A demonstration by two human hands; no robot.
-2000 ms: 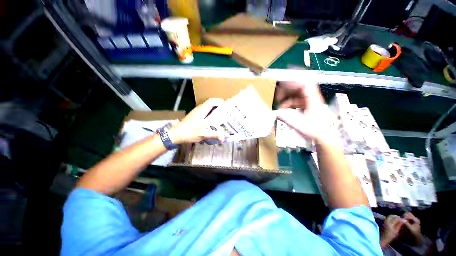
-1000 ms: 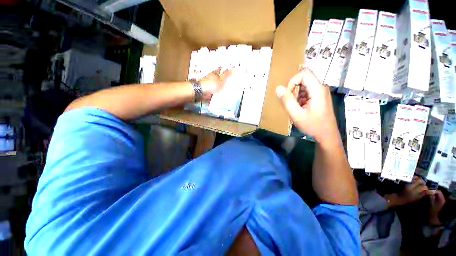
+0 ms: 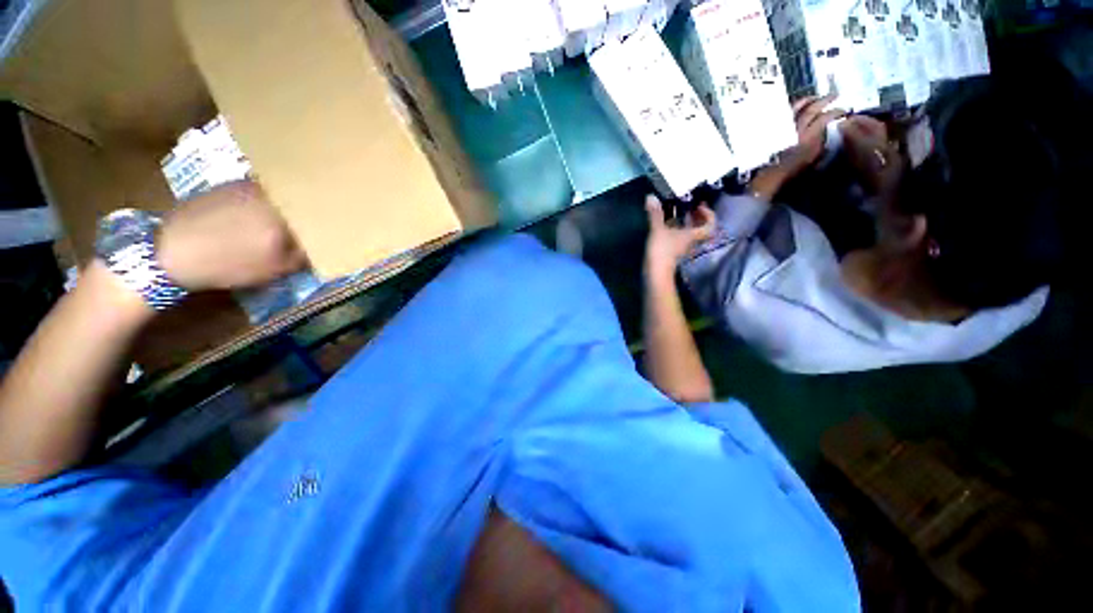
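Observation:
The open brown carton [image 3: 342, 144] stands at the upper left, tilted in the view. My left hand [image 3: 234, 236], with a metal watch on the wrist, reaches inside it. Its fingers are blurred and partly hidden, so its hold cannot be told. White product boxes [image 3: 206, 159] show inside the carton beyond the hand. My right hand [image 3: 678, 232] is at the bench's front edge, thumb and fingers apart, just below the near end of a slim white product box [image 3: 663, 110]. No clear grip on that box shows.
Another white box [image 3: 746, 90] lies beside it on the green bench [image 3: 584, 132]. More white boxes [image 3: 889, 48] stand along the back and right. A person in grey [image 3: 827, 293] sits at the right with hands near the boxes. Brown cartons [image 3: 923, 497] are on the floor at lower right.
The view has swung right, so the carton now appears farther left. My right hand has moved from beside the carton to the product boxes on the bench. My left hand remains in the carton.

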